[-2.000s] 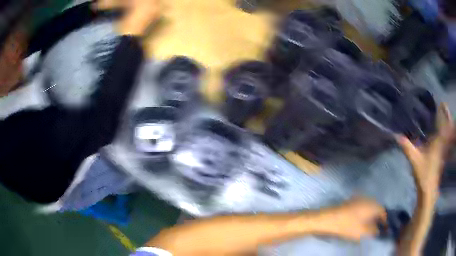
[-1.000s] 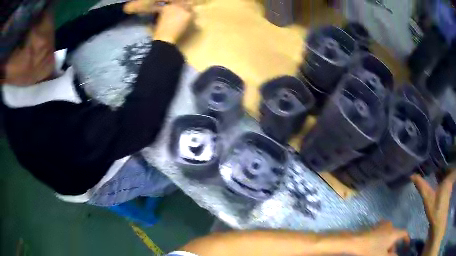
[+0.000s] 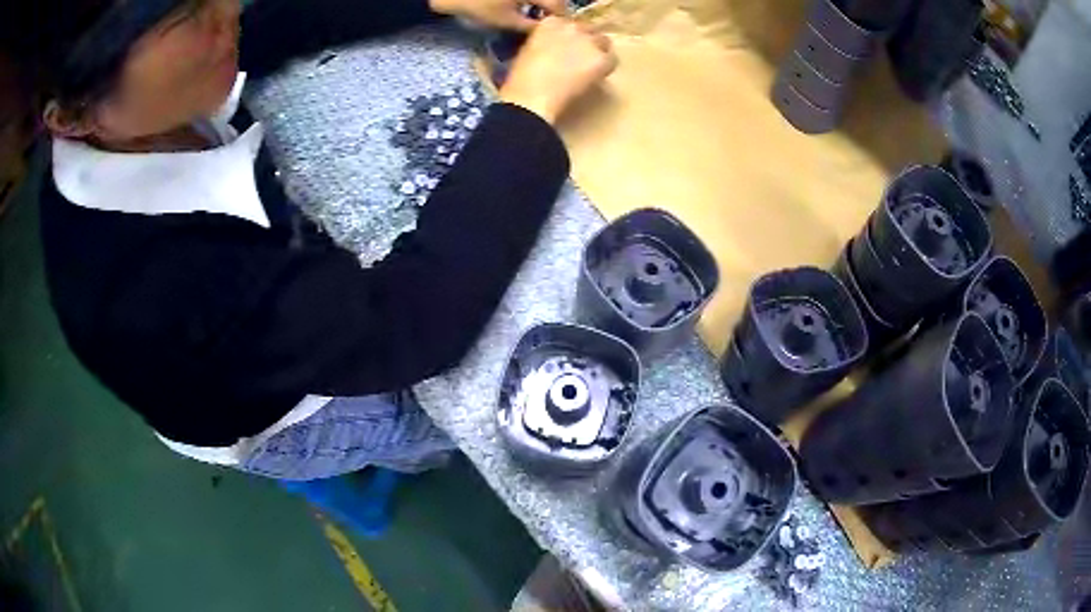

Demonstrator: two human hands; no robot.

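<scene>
Neither of my hands shows. Nearest stand dark cup-shaped housings with raised round hubs, open tops up. One housing (image 3: 718, 490) stands at the bench's near edge. Beside it, a housing with a bright inside (image 3: 570, 395) stands to the left. Another housing (image 3: 650, 273) stands behind them, and one more (image 3: 794, 335) stands on the right. Taller stacks of nested housings (image 3: 903, 436) lean together at the right. A small pile of black-and-white fittings (image 3: 790, 560) lies beside the nearest housing.
A seated person in a dark top (image 3: 299, 299) works across at left, both hands over the brown sheet (image 3: 730, 179). Another fittings pile (image 3: 437, 138) lies by their arm on bubble wrap (image 3: 323, 132). A ribbed stack (image 3: 823, 66) stands at the far side.
The view has shifted and sharpened; the housings and the other person appear farther right. My forearm and hands, seen earlier at the bottom and right, have gone out of the picture.
</scene>
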